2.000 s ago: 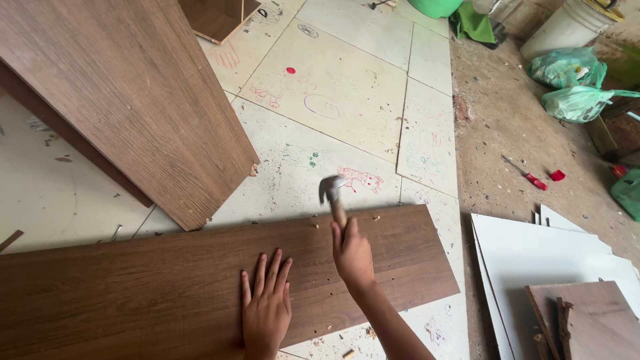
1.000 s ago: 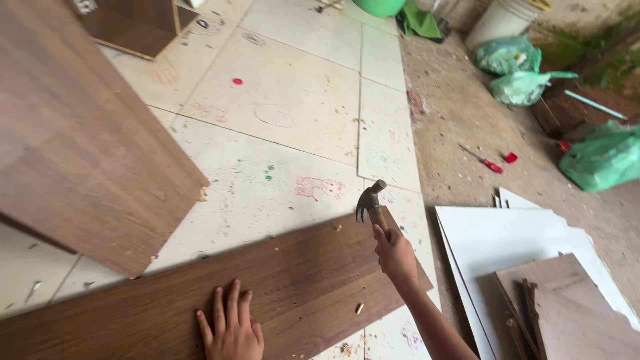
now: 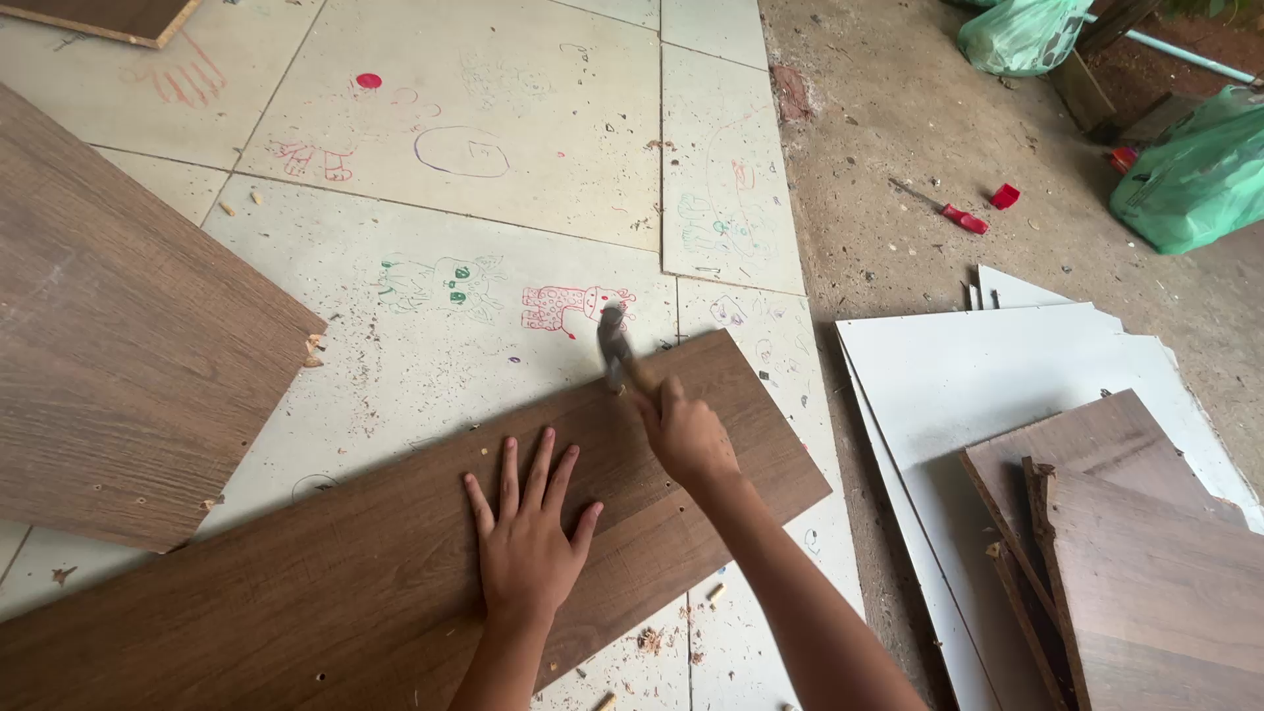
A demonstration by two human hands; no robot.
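Note:
A long brown wood-grain board (image 3: 326,583) lies across the tiled floor, with small holes in its face. My left hand (image 3: 530,543) rests flat on it with the fingers spread. In my right hand (image 3: 691,434) is the wooden handle of a claw hammer (image 3: 614,341). The hammer's blurred head is over the board's far edge, near a small light-coloured piece by that edge. Whether the head touches the board cannot be told.
Another wood-grain panel (image 3: 128,346) with chipped corners is at the left. White panels (image 3: 948,375) and broken brown boards (image 3: 1155,563) are stacked at the right. Beyond them lie a red-handled screwdriver (image 3: 963,219), a red piece (image 3: 1004,197) and green plastic bags (image 3: 1200,178). Wood debris dots the floor.
The hammer head was raised above the board's right end one second ago and is now lower, at the far edge. The left hand stays spread on the board. The view has shifted.

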